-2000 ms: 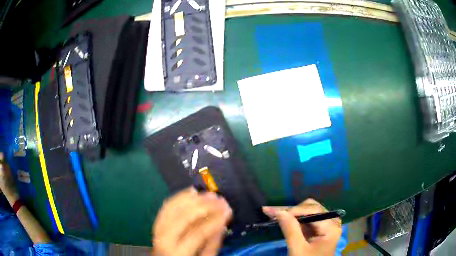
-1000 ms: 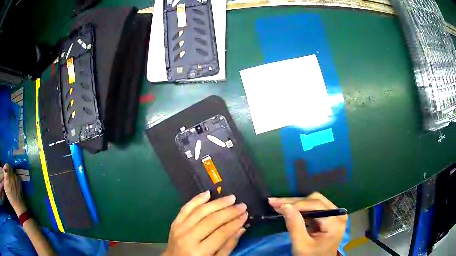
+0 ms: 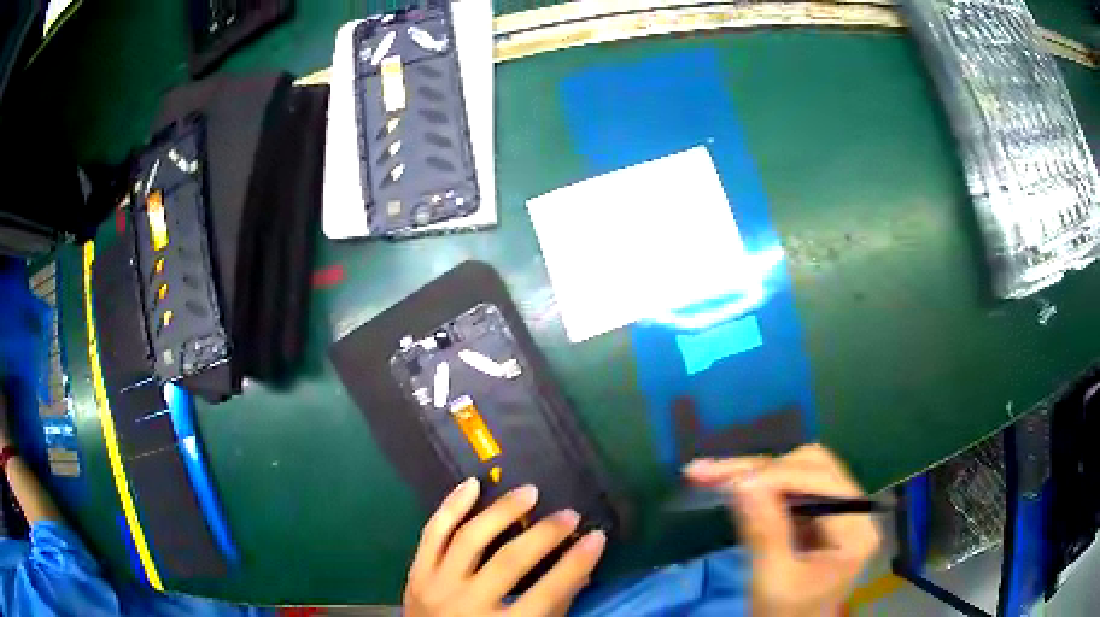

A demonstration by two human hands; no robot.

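A phone middle frame (image 3: 540, 440) lies tilted on a black foam pad (image 3: 374, 362), with an orange flex cable (image 3: 475, 432) and two pale slanted strips near its top. My left hand (image 3: 504, 557) rests with spread fingers on the frame's near end and hides that end. My right hand (image 3: 802, 530), blurred, holds the dark tweezers (image 3: 832, 506) to the right of the pad, apart from the frame. The tweezer tip is too blurred to tell whether it holds anything. It is near the dark pieces (image 3: 754, 432) on the blue film.
A white sheet (image 3: 639, 241) and a cyan piece (image 3: 720, 345) lie on blue film (image 3: 645, 109). Other frames lie on a white pad (image 3: 344, 181) and on stacked black foam (image 3: 271, 229). A clear tray (image 3: 1019, 157) is at right. A coworker's arm (image 3: 36, 500) shows at left.
My right hand with the tweezers has moved right, away from the frame's near end. My left hand has flattened onto the frame since the earliest view. The whole view has shifted slightly.
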